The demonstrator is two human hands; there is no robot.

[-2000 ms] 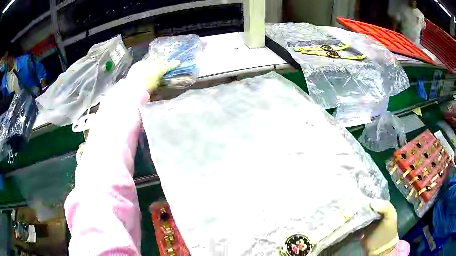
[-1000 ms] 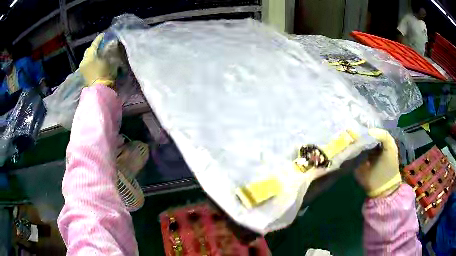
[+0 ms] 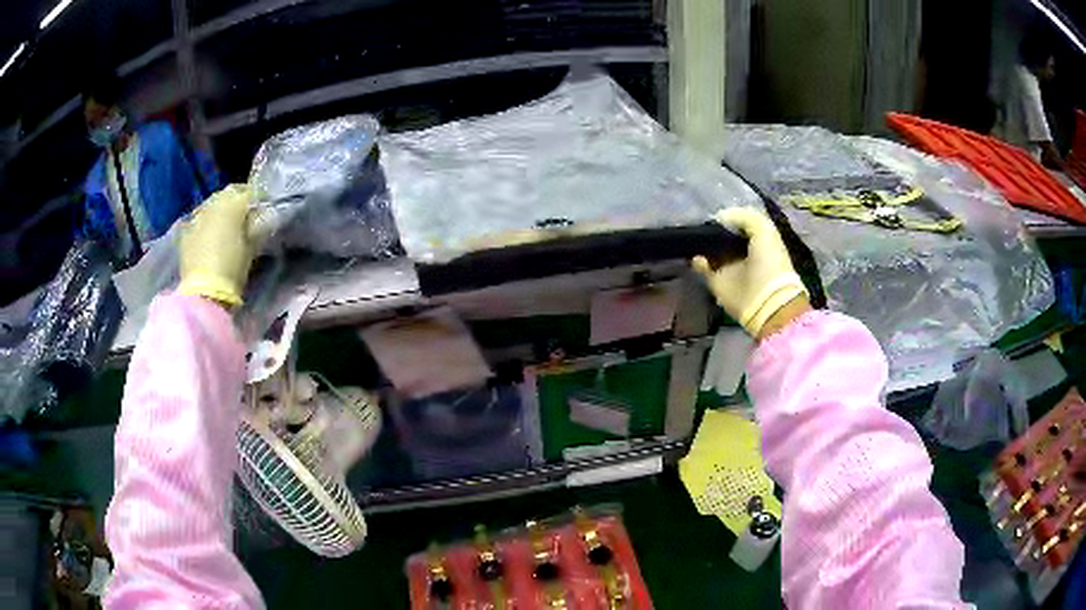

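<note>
A black pad (image 3: 572,253) covered with wrinkled clear film (image 3: 524,155) lies at shelf height, its dark front edge toward me. A small dark watch head (image 3: 554,223) shows near that edge, seen nearly edge-on. My gloved right hand (image 3: 750,268) grips the pad's right front corner. My gloved left hand (image 3: 218,244) holds the edge of a crumpled clear plastic bag (image 3: 316,185) with something bluish inside, left of the pad. Its fingertips are partly hidden.
A red tray of watches (image 3: 524,572) is below, another (image 3: 1048,477) at right. A small fan (image 3: 298,483) stands lower left. A white bottle (image 3: 756,536) is by a yellow dotted sheet (image 3: 724,465). A gold watch (image 3: 881,209) lies on film. A person (image 3: 137,191) is far left.
The film-covered pad has moved away from me and swung down from a raised tilt to lie nearly flat on the shelf. My right hand went forward and left with it.
</note>
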